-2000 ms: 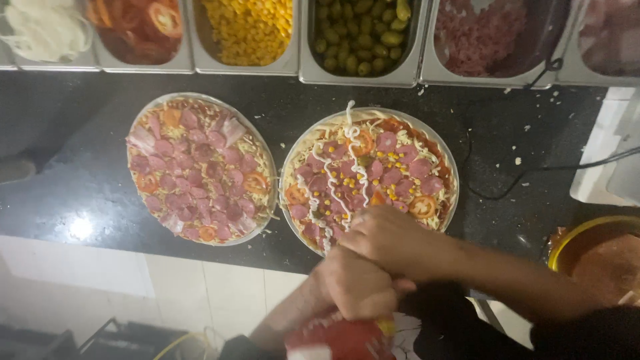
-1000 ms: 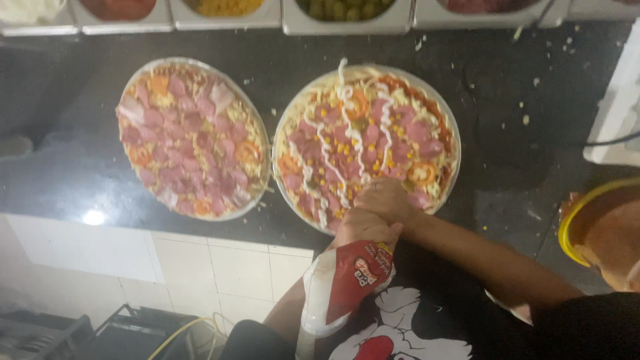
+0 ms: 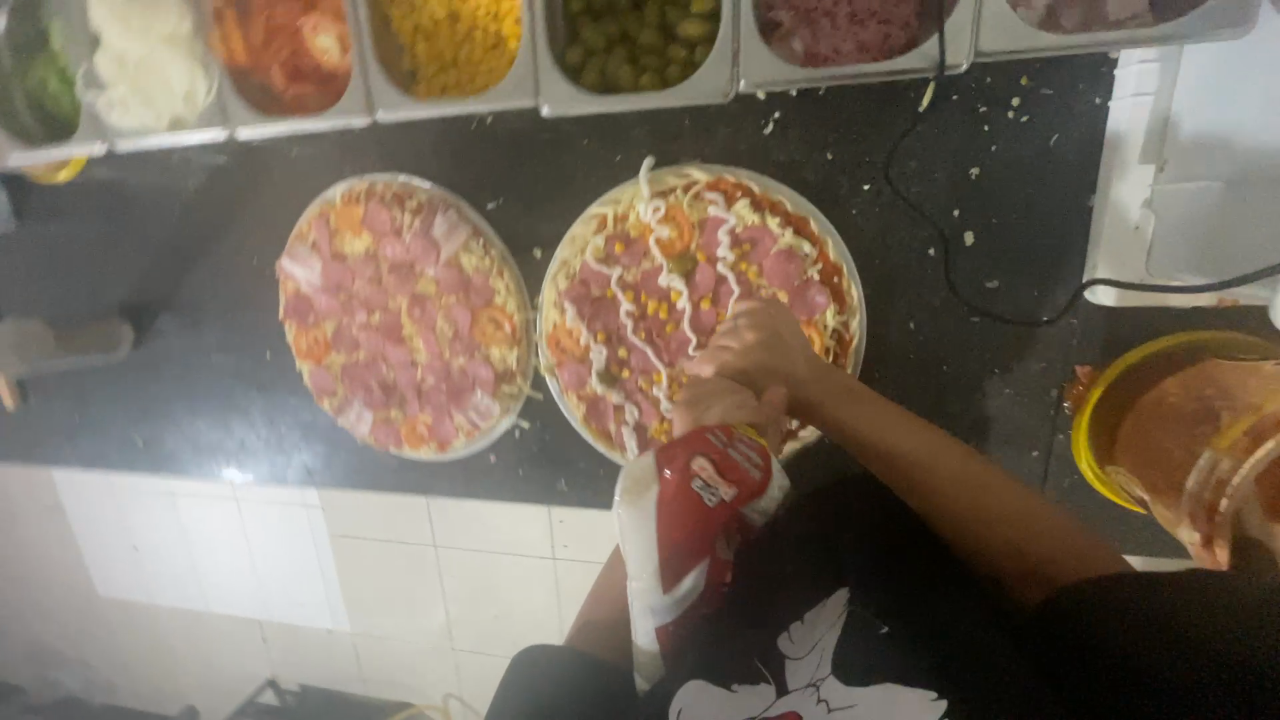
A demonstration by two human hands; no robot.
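A red and white piping bag of white sauce is gripped near its tip by my left hand. My right hand is closed around the tip end, just above and touching the left. Both hands are over the lower part of the right pizza, which has sliced sausage, corn, tomato, shredded cheese and several wavy white sauce lines. The bag's nozzle is hidden by my fingers. Beside it on the left lies a second pizza with sausage and tomato, without white lines.
Steel containers of toppings, including corn and olives, line the counter's far edge. A black cable curves across the dark counter toward a white tray. At right, what seems another person's hand is by a yellow-rimmed sauce bowl.
Compared with two seconds ago, another wavy white line shows on the right side of the right pizza. My hands stay together on the bag over its lower part.
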